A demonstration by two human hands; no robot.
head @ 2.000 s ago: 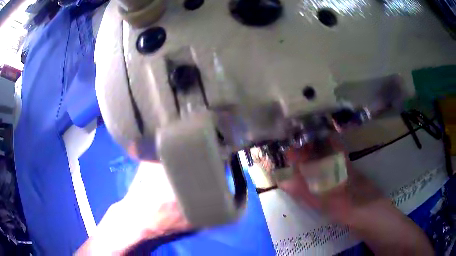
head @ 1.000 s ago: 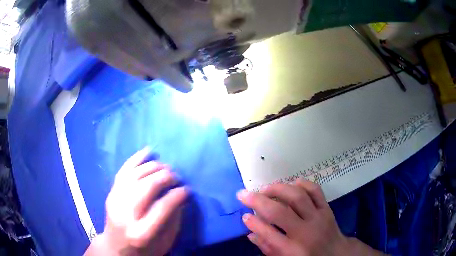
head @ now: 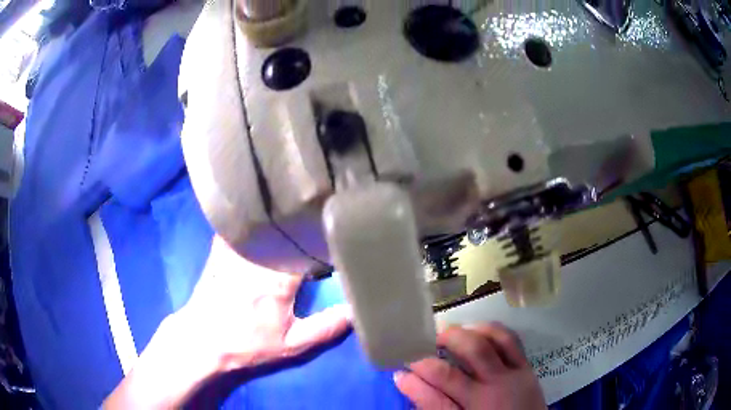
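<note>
The cream-white sewing machine head fills the upper middle and hides the needle area. The blue garment panel lies under it and towards me. My left hand lies on the panel at the machine's left front, brightly lit, thumb spread to the right; its fingertips are hidden behind the machine. My right hand is at the bottom middle, beside the panel's right edge, fingers bent; whether it pinches the cloth is unclear. The pale curved guard hangs between the hands. The thread tension assembly is right of it.
More blue cloth lies along the left of the white table. The printed ruler tape runs along the front edge. The black snips lie at the right, near a yellow object and the green housing.
The view has swung closer over the machine head, which now covers the needle area. My left hand has moved forward towards the machine, its thumb spread. My right hand stays near the table's front edge.
</note>
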